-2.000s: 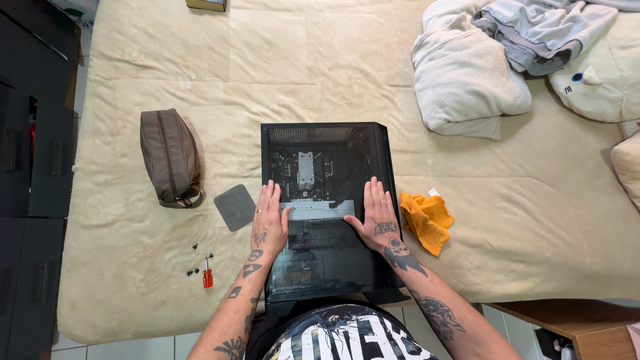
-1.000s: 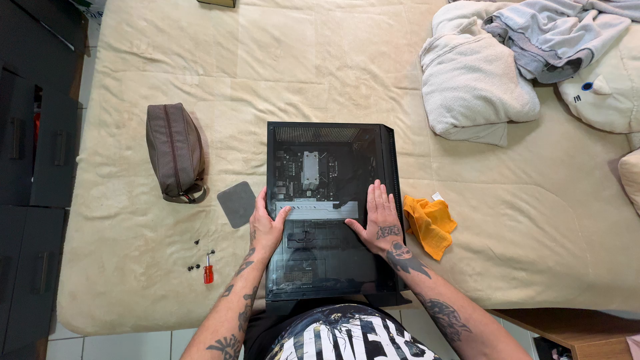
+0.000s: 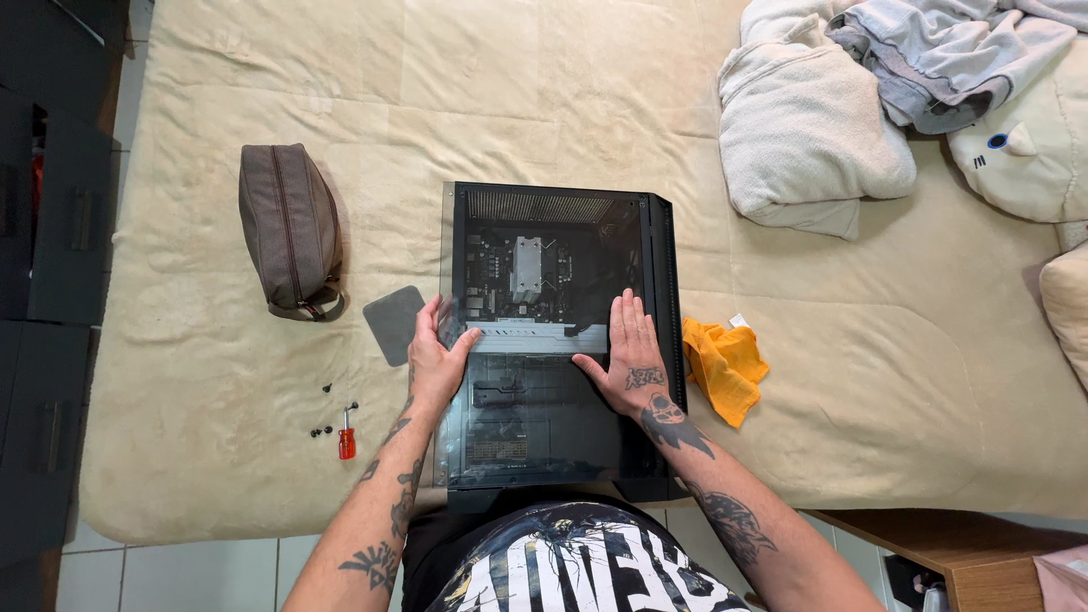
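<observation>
A black computer case (image 3: pixel 661 255) lies on its side on the bed, its clear side panel (image 3: pixel 544 408) facing up. That panel is shifted left, so its edge sticks out past the case frame. My left hand (image 3: pixel 439 353) grips the panel's left edge, thumb on top and fingers at the side. My right hand (image 3: pixel 631 348) rests flat on the panel's right part, fingers spread from the thumb. Under the panel show a motherboard, a silver CPU cooler (image 3: pixel 527 268) and a pale horizontal graphics card or cover (image 3: pixel 535 338). The panel's lower end is near my body.
Left of the case are a grey square pad (image 3: pixel 394 325), a brown zippered pouch (image 3: pixel 289 229), a red-handled screwdriver (image 3: pixel 346 442) and several black screws (image 3: pixel 321 432). An orange cloth (image 3: pixel 727 365) lies right. A folded white towel (image 3: pixel 807 136) and plush toy (image 3: pixel 1020 144) are at upper right.
My left hand has moved from lying flat on the panel to holding its left edge. The panel has slid left over the case. My right hand has stayed flat on it.
</observation>
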